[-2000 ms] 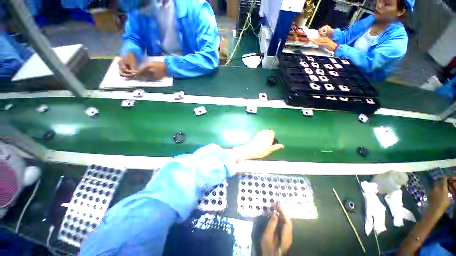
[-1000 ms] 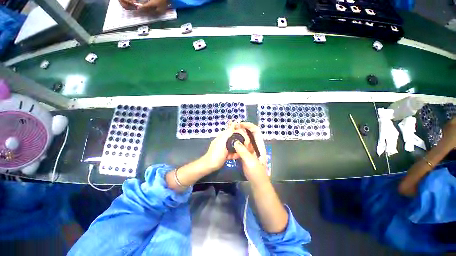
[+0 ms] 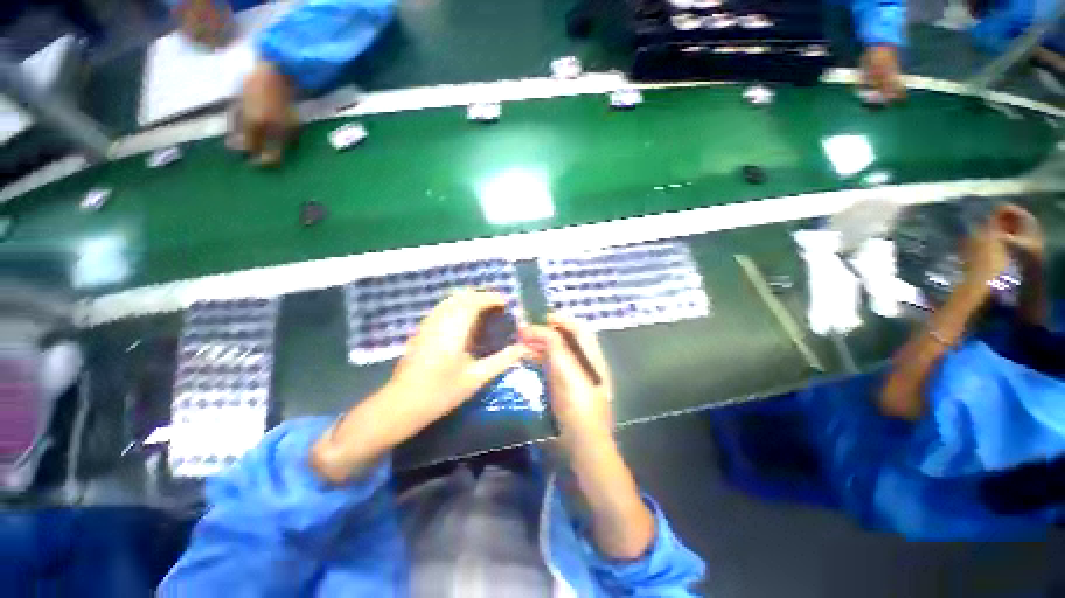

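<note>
My left hand (image 3: pixel 438 364) holds a round black housing (image 3: pixel 494 332) between thumb and fingers above the bench. My right hand (image 3: pixel 571 371) is close beside it, its fingertips near the housing, with a thin dark pen-like tool (image 3: pixel 582 354) lying along its fingers. Whether the right fingertips also pinch a small part cannot be told; the picture is blurred. A bright blue sheet with shiny pieces (image 3: pixel 514 391) lies under the hands. Two blister trays of dark round dots lie behind them, one at left (image 3: pixel 397 306) and one at right (image 3: pixel 631 284).
A third tray (image 3: pixel 222 380) stands further left. The green conveyor (image 3: pixel 409 199) carries white parts and black rounds. Other people's hands reach over its far side. A yellowish stick (image 3: pixel 778 312), white strips (image 3: pixel 827 280) and a neighbour's arms (image 3: pixel 934 345) are at right. A pink fan (image 3: pixel 21 403) is far left.
My right arm has come off the belt side or stayed near; both hands remain together at the black housing, now slightly apart. The view has tilted, and other people's hands now reach over the belt.
</note>
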